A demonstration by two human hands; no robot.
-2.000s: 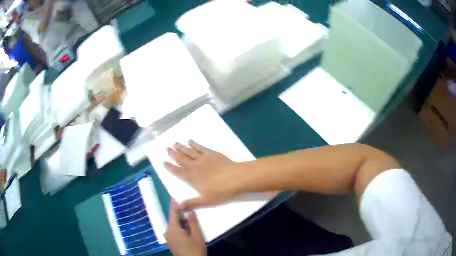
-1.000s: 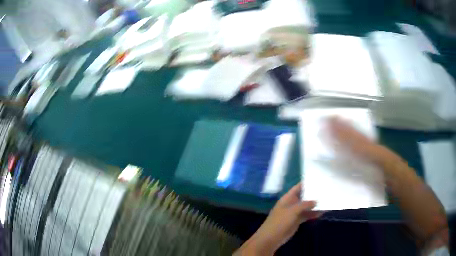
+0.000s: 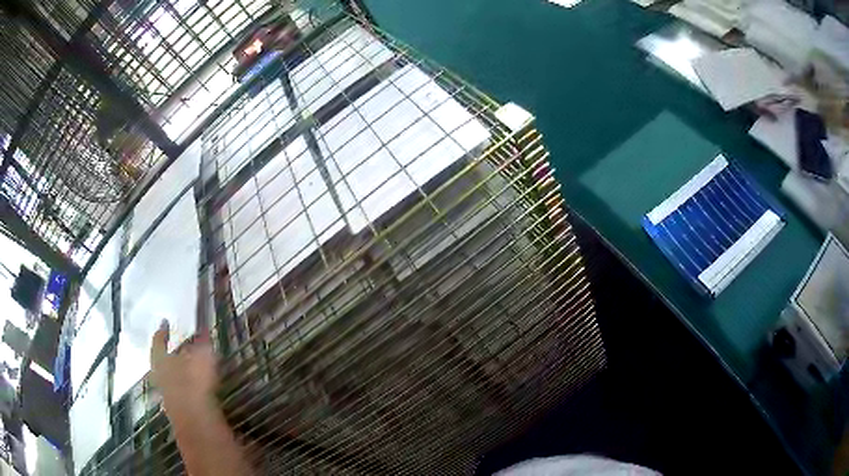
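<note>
My left hand (image 3: 181,358) is at the lower left, blurred, over the wire rack (image 3: 410,260). One fingertip lies on the near part of a white panel (image 3: 163,279) on the rack's top; whether the fingers grip its edge cannot be told. My right hand is not in view. More white panels (image 3: 400,139) lie under the yellowish wire grid. The blue cell array (image 3: 715,223) with thin pale cross lines and a white strip on two sides lies on the table at right, over a flat green-grey mat (image 3: 652,167).
The dark green table (image 3: 484,51) runs behind and right of the rack. A pale box with a dark-edged window (image 3: 828,297) is at the right edge. A dark rectangle (image 3: 813,144) lies among papers at upper right. A white sleeve (image 3: 577,467) shows at the bottom.
The view has swung left to the rack. My left hand has moved from the white sheet to the rack. My right hand has left the picture. The pale box's window now shows, without the white sheet.
</note>
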